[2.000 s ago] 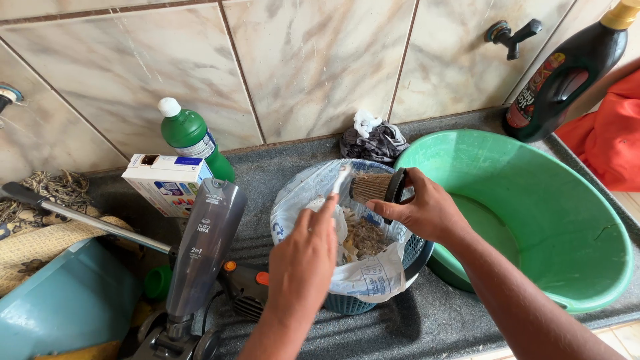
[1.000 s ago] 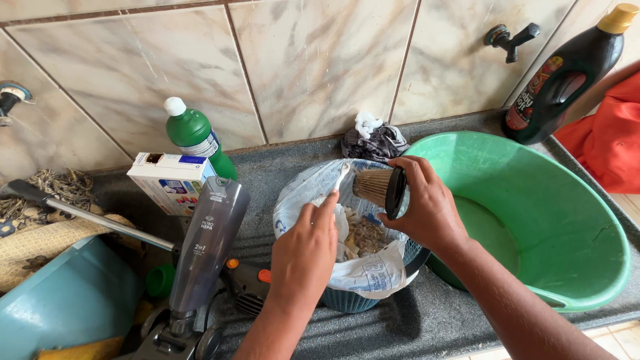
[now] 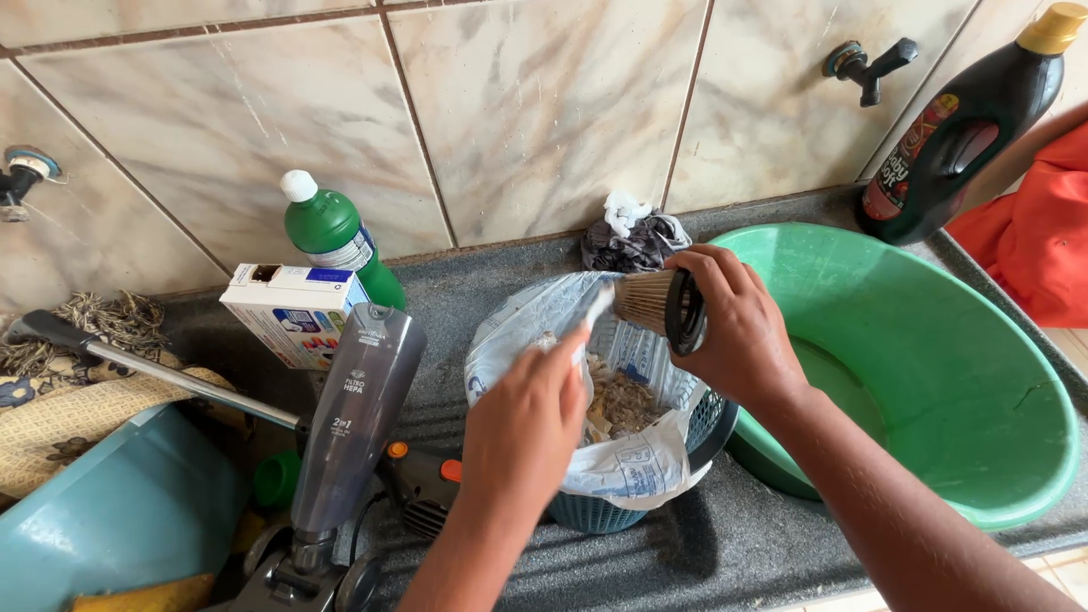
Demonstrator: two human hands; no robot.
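My right hand (image 3: 738, 327) grips the black rim of a pleated vacuum filter (image 3: 650, 302), its dusty pleats facing left, tilted over a bin. In my left hand (image 3: 531, 416) is a white-headed small brush (image 3: 600, 304), blurred, its tip at or close to the filter's narrow end; whether they touch cannot be told. Below both hands stands a dark basket-type bin (image 3: 595, 515) lined with a plastic bag (image 3: 633, 467) holding grey dust and scraps (image 3: 625, 404). An upright vacuum cleaner's clear grey body (image 3: 361, 408) stands to the left.
A green plastic tub (image 3: 952, 340) is at the right, with a black softener bottle (image 3: 960, 136) behind it. A green bottle (image 3: 331, 225), a small carton (image 3: 293, 314) and a blue tub (image 3: 127, 501) are left. A dark cloth (image 3: 633, 242) lies by the wall, below a tap (image 3: 871, 68).
The filter has turned in my right hand and moved a little up from the bin's contents. My left hand stays beside it with the small brush.
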